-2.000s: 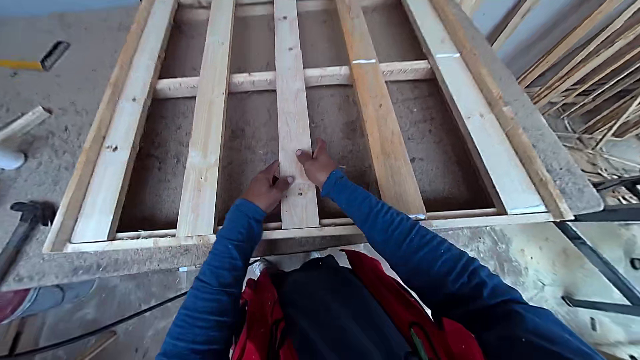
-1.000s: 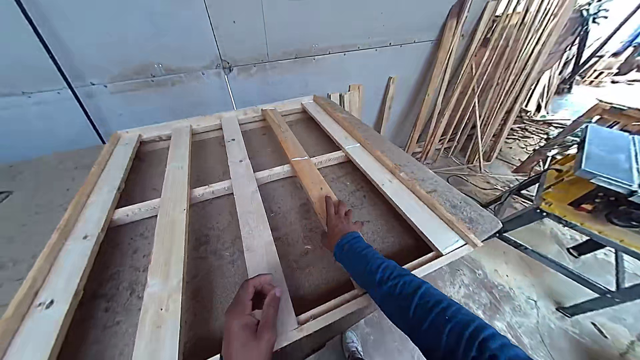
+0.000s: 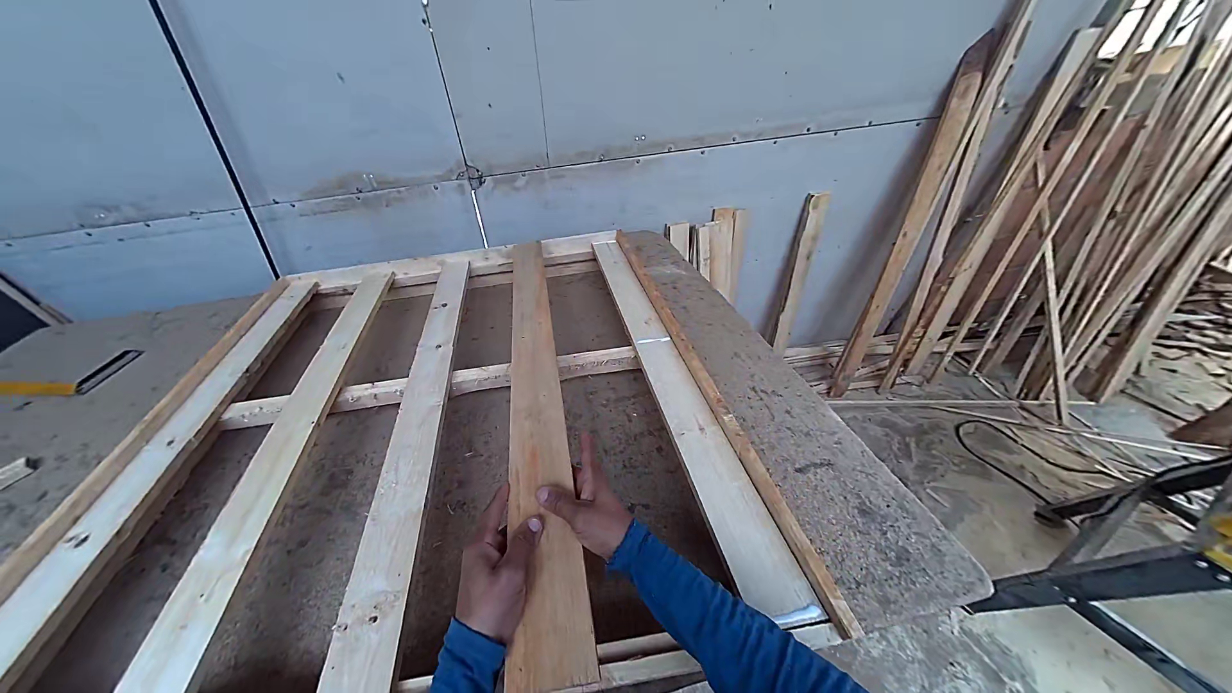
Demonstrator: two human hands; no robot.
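Note:
A wooden frame with several lengthwise slats lies on a worn worktable (image 3: pixel 847 481). Both my hands grip the darker, orange-brown slat (image 3: pixel 539 414) near its close end. My left hand (image 3: pixel 496 568) is on its left edge, thumb on top; my right hand (image 3: pixel 589 505) is on its right edge, thumb on top and a finger pointing forward. Left of it lies a paler slat (image 3: pixel 409 462), and to the right another pale slat (image 3: pixel 693 414) beside the frame's side rail (image 3: pixel 731 428). A crosspiece (image 3: pixel 481 377) runs beneath the slats.
A grey panel wall (image 3: pixel 597 87) rises behind the table. Many thin wood strips (image 3: pixel 1078 250) lean at the right, with short offcuts (image 3: pixel 712 250) by the table's far edge. A yellow-edged tool (image 3: pixel 58 387) lies at left. A black metal stand (image 3: pixel 1126 577) is at lower right.
Both hands have gone from the pale middle slat to the orange-brown slat, which now has its marked end turned away or hidden. The view has swung up toward the wall.

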